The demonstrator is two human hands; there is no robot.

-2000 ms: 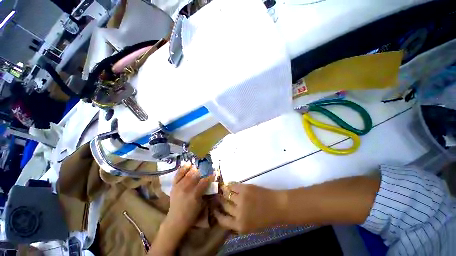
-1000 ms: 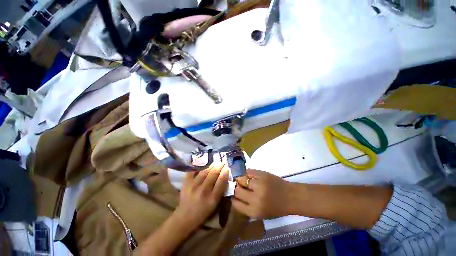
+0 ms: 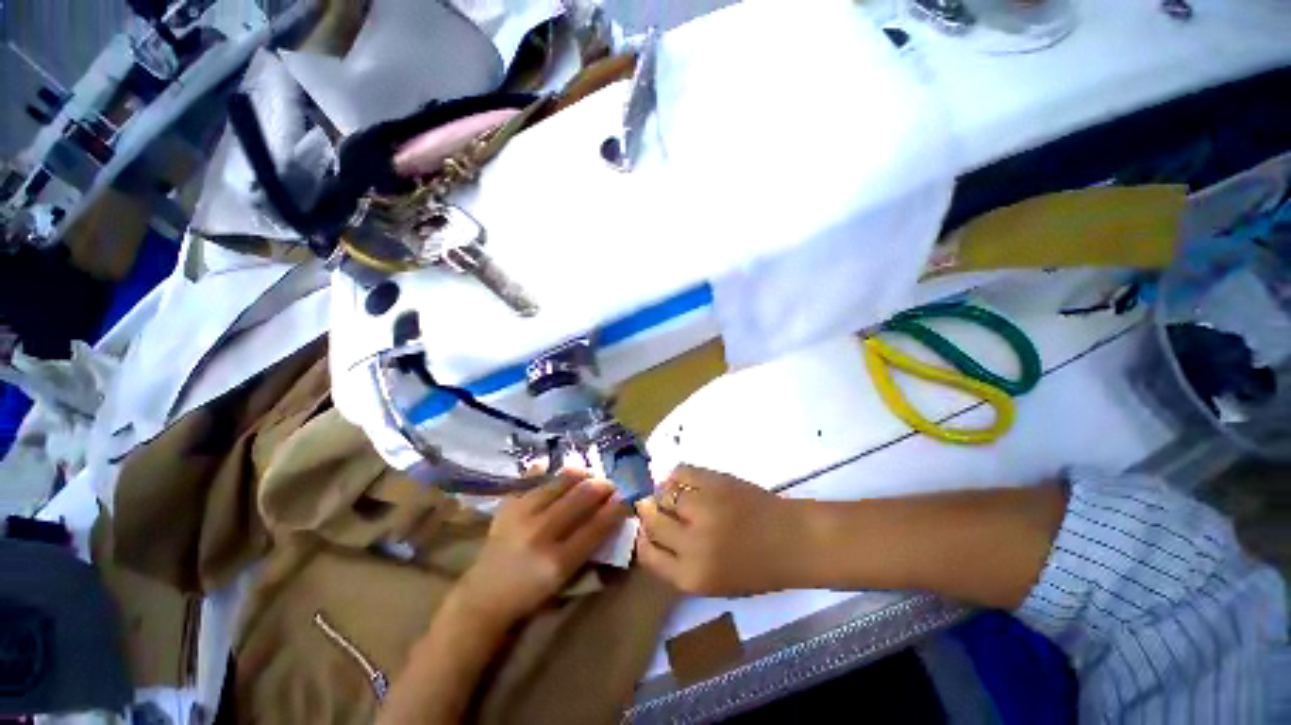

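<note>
A small white piece [image 3: 619, 543] lies at the needle area of the white sewing machine [image 3: 496, 371], between my two hands. My left hand [image 3: 535, 550] presses its fingers on the work beside the presser foot, at the brown cloth [image 3: 340, 567]. My right hand [image 3: 715, 534], with a ring on one finger, has its fingertips pinched at the right side of the white piece, just below the grey part by the needle. The needle tip is hidden by fingers and machine parts. A short metallic zip [image 3: 350, 652] lies on the brown cloth.
Scissors with green and yellow loops [image 3: 942, 390] lie right of the needle. Keys [image 3: 474, 259] lie on the machine head. A yellow-tan strip [image 3: 1069, 231] lies behind. A small brown piece [image 3: 704, 649] lies at the table's front edge.
The view has shifted and turned. My hands stay at the needle with the white piece. The small brown piece at the front edge now shows apart from the larger cloth.
</note>
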